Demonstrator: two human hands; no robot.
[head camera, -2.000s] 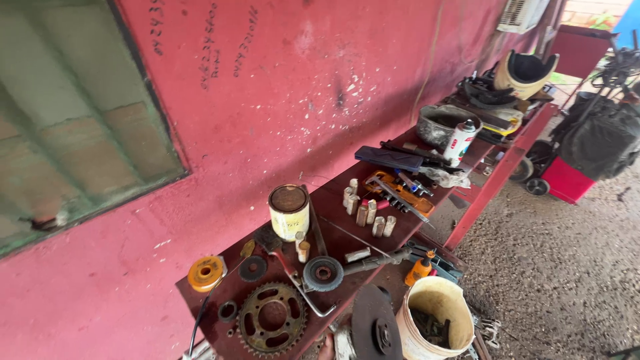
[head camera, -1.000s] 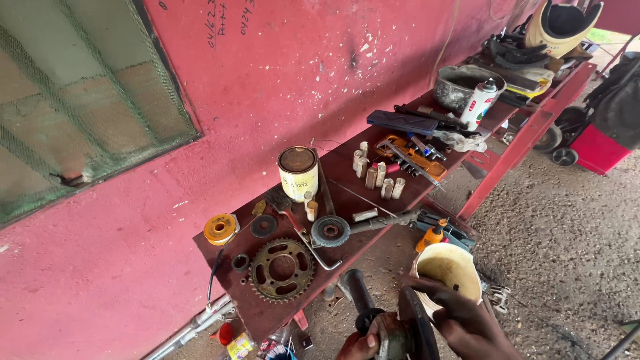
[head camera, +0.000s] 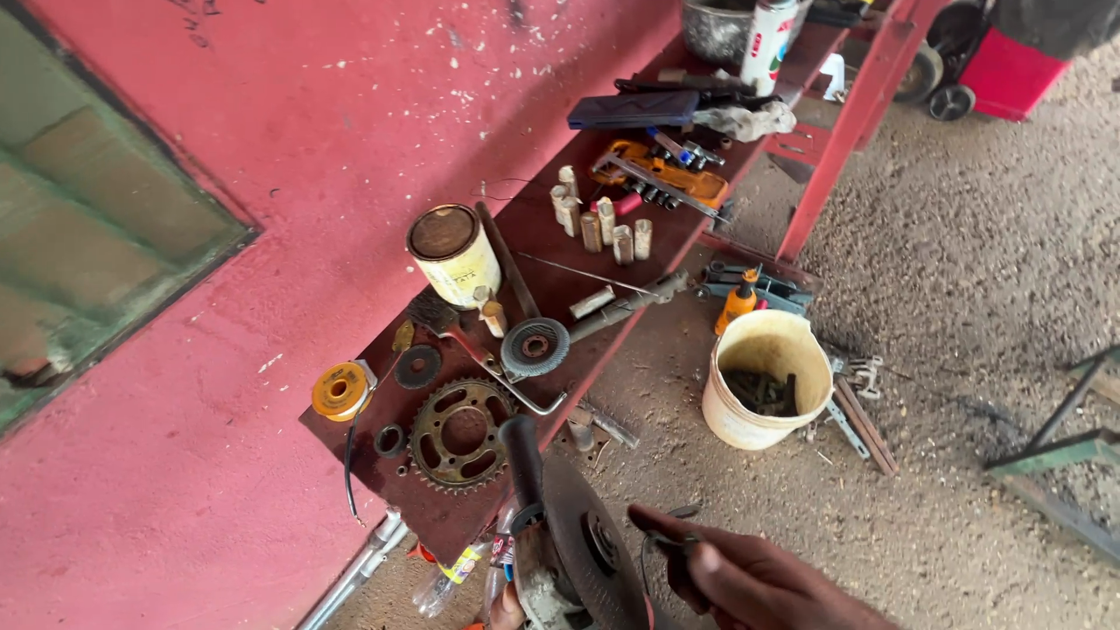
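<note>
At the bottom centre is an angle grinder (head camera: 542, 577) with a black side handle (head camera: 522, 459) and a large dark disc (head camera: 582, 542) facing right. My left hand (head camera: 506, 608) shows only as fingertips against the grinder's body, the rest being hidden below the frame. To the right of the disc, my right hand (head camera: 735, 564) pinches a small dark object (head camera: 674, 541), perhaps a grinder wrench, between thumb and fingers; the disc and hand look apart. A toothed metal sprocket (head camera: 462, 435) lies on the bench just beyond the side handle.
The narrow red bench (head camera: 446, 534) along the wall bears a flap disc (head camera: 535, 347), a paint can (head camera: 452, 254), an orange spool (head camera: 339, 391), several small cylinders (head camera: 591, 232) and a caliper (head camera: 661, 181). On the ground stand a white bucket (head camera: 767, 381) and, at right, a green metal frame (head camera: 1059, 451).
Both hands and the grinder have come into view since the oldest frame. My right hand, over the bucket one second ago, is now nearer the bottom, right of the disc. The view has shifted.
</note>
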